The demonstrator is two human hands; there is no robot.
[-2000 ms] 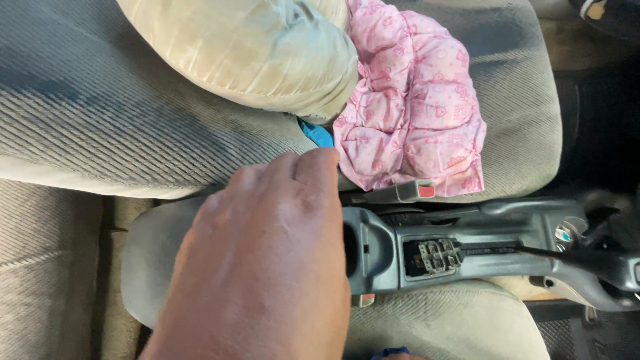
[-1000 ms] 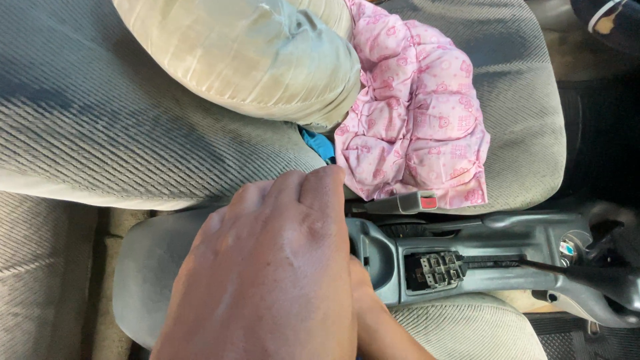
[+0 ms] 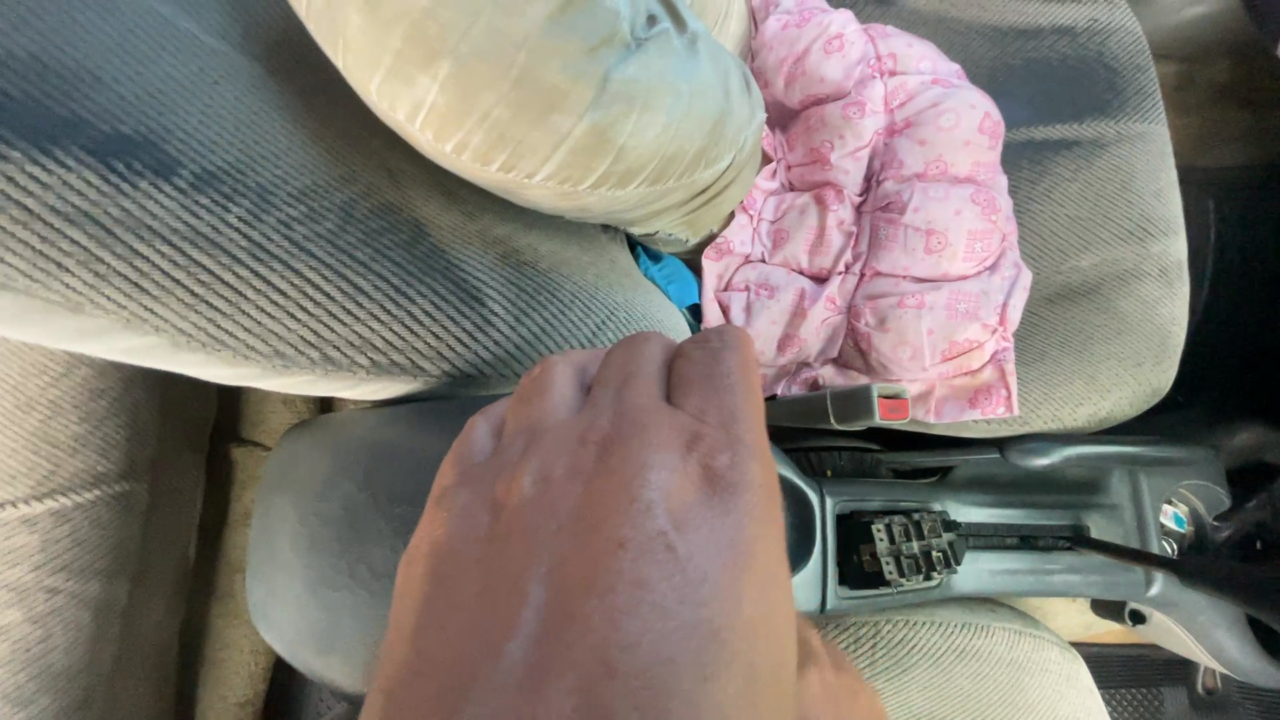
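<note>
The back of my left hand fills the lower middle of the view. Its fingers curl downward over the rear part of a grey car centre console; fingertips and palm are hidden, so whatever it may hold does not show. A piece of skin, apparently my right hand, shows low at its right side, mostly covered by the left. Just right of the left hand, an uncovered black switch block sits in a console recess. A seat-belt buckle with a red button lies beyond the knuckles.
A pink printed quilted cushion and a beige satin-like pillow rest on a grey striped car seat. Blue cloth pokes out between them. The handbrake lever and a dark lever are at the right.
Skin that appears to be my right hand has come into view beside the left hand, where the oldest frame shows only a sliver at the bottom edge. The left hand remains over the console.
</note>
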